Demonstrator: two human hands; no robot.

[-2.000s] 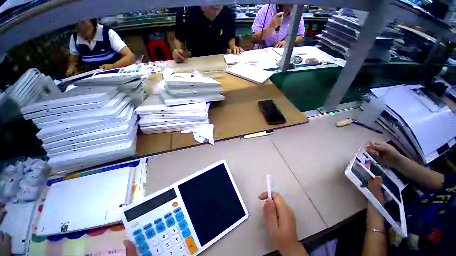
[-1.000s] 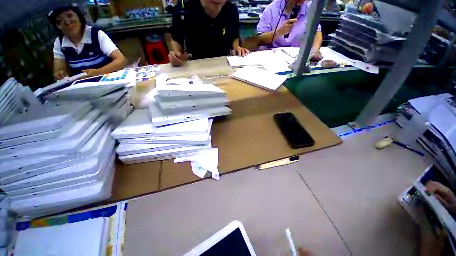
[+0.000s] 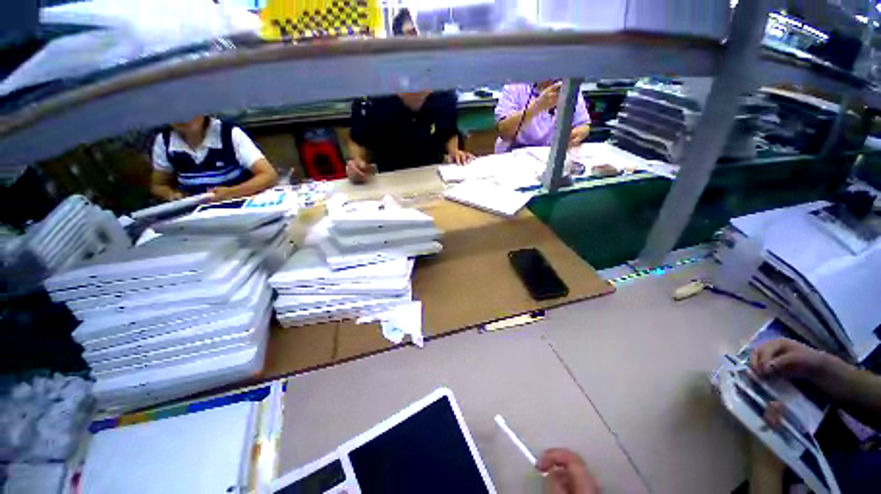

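Note:
A calculator with writing pad (image 3: 422, 452) lies at the bottom centre, cut off by the lower edge. Its black panel and part of its grey display show; nearly all the keys are out of the picture. My right hand (image 3: 568, 472) is at the bottom edge, right of the calculator, and holds a thin white stylus (image 3: 516, 439) by its lower end. The stylus points up and left, clear of the panel. My left hand is not in view.
Tall stacks of white cases (image 3: 174, 314) stand at left and centre. A smartphone (image 3: 538, 274) lies on brown cardboard (image 3: 473, 289), with a pen (image 3: 512, 321) along its edge. A neighbour's hands hold a white frame (image 3: 778, 425) at right. A shelf crosses above; people sit opposite.
The view dipped, then rose again, compared with two seconds ago; the calculator sits lower in the picture. The stylus, upright before, now leans left. The neighbour's frame has shifted and tilted.

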